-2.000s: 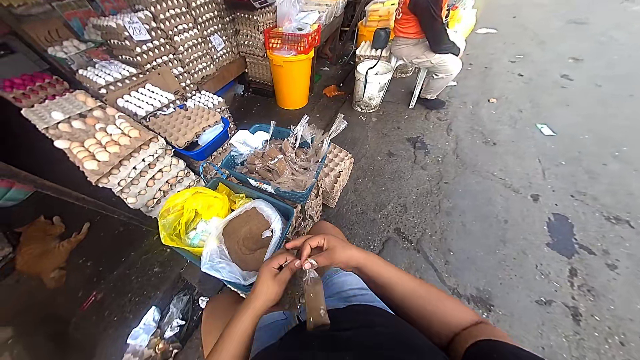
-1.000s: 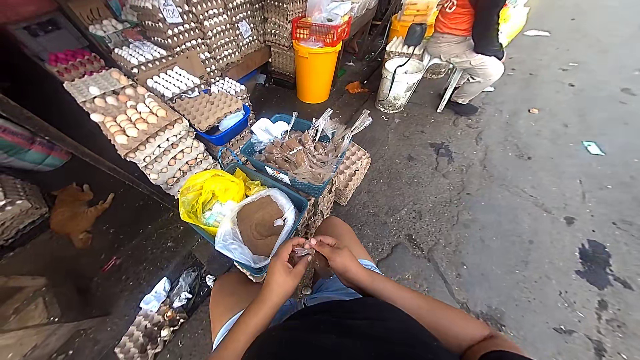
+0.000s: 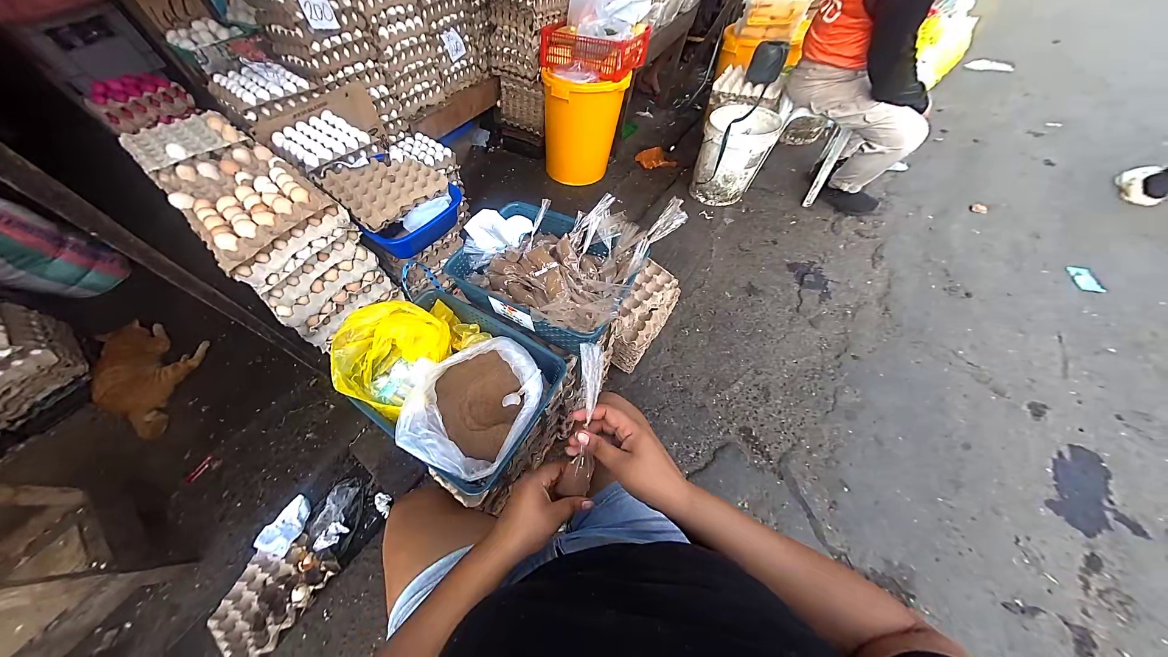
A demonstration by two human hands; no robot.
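My left hand (image 3: pixel 540 505) holds the filled lower part of a small clear plastic bag of brown powder (image 3: pixel 575 476). Above it, the fingers of my right hand (image 3: pixel 622 449) pinch the bag's neck, and its twisted clear top (image 3: pixel 591 370) stands upright over them. Close by on the left, an open white plastic bag of brown powder (image 3: pixel 479 406) sits in a teal basket (image 3: pixel 547 358), beside a yellow plastic bag (image 3: pixel 391 345). Behind it, a second teal basket (image 3: pixel 584 336) is heaped with tied packets of brown powder (image 3: pixel 552 274).
Stacked egg trays (image 3: pixel 310 265) stand at the left, with a blue basin (image 3: pixel 415 239) beside them. An orange bin (image 3: pixel 584 128) and a white bucket (image 3: pixel 735 155) are further back, near a seated person (image 3: pixel 853 91). A ginger cat (image 3: pixel 141 379) lies on the ground at far left.
My hands were close together at the bag's neck; now my left hand is lower, on the filled part, and the bag's top points up above my right fingers. A shoe has appeared at the right edge.
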